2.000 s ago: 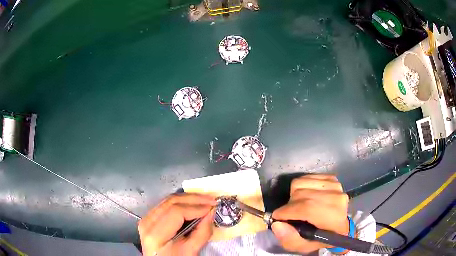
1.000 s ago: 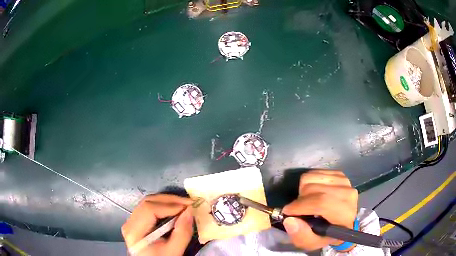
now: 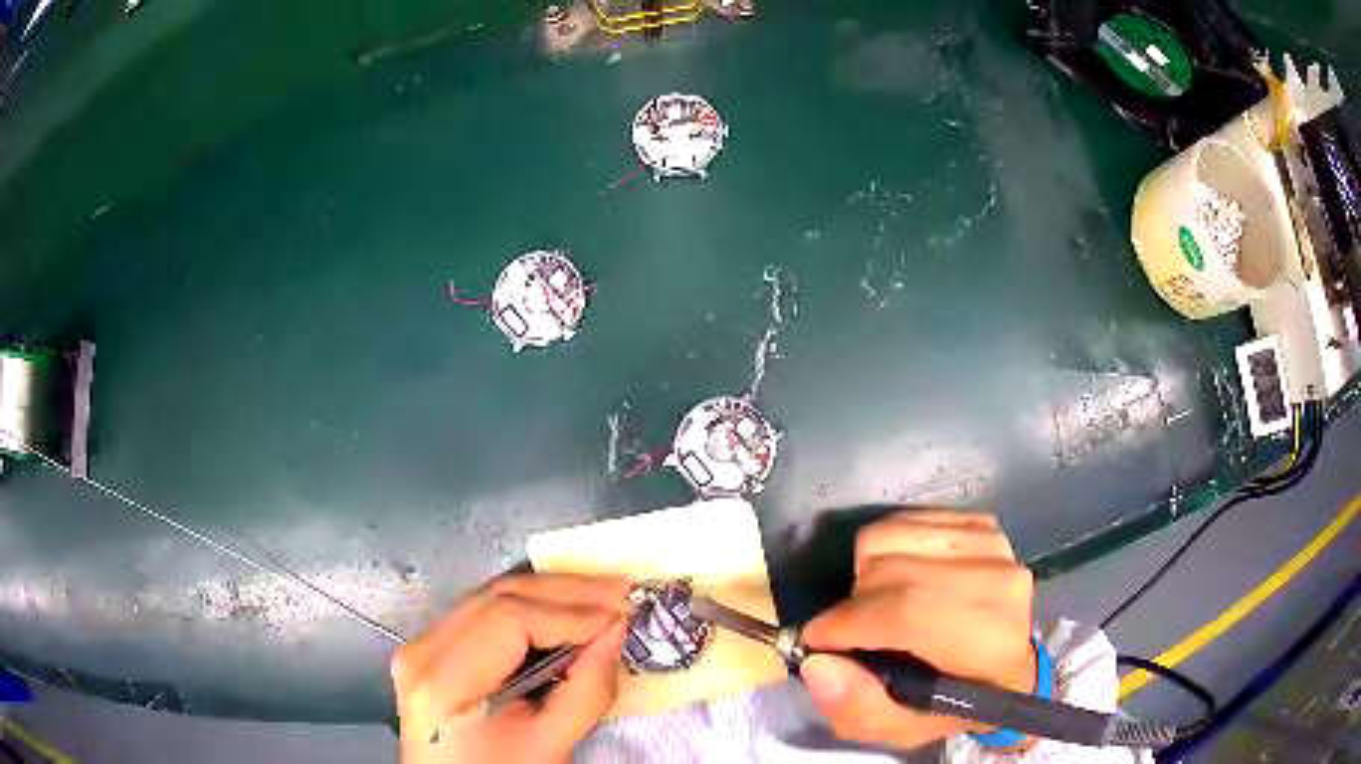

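Observation:
A round circuit board [image 3: 666, 627] lies on a cream square pad [image 3: 717, 537] at the bench's near edge. My right hand [image 3: 918, 627] holds a black-handled soldering iron [image 3: 955, 702]; its metal barrel points left to the board's upper edge. My left hand [image 3: 515, 664] pinches slim tweezers [image 3: 534, 676] and has its fingertips at the board's upper left edge. The fingers hide part of the board and the tweezers' tips. Thin solder wire [image 3: 224, 554] runs from the spool [image 3: 38, 403] at the far left to my left hand.
Three more round boards lie on the green surface, one [image 3: 726, 446] just beyond the pad, others [image 3: 539, 300] [image 3: 678, 136] farther off. At the right are a tub of white pieces [image 3: 1172, 239], a black fan-like frame [image 3: 1142, 60] and a small display [image 3: 1264, 385] with cables.
My left hand has moved right from the pad's left side back to the board's edge. My right hand keeps the iron at the board. The view has shifted slightly.

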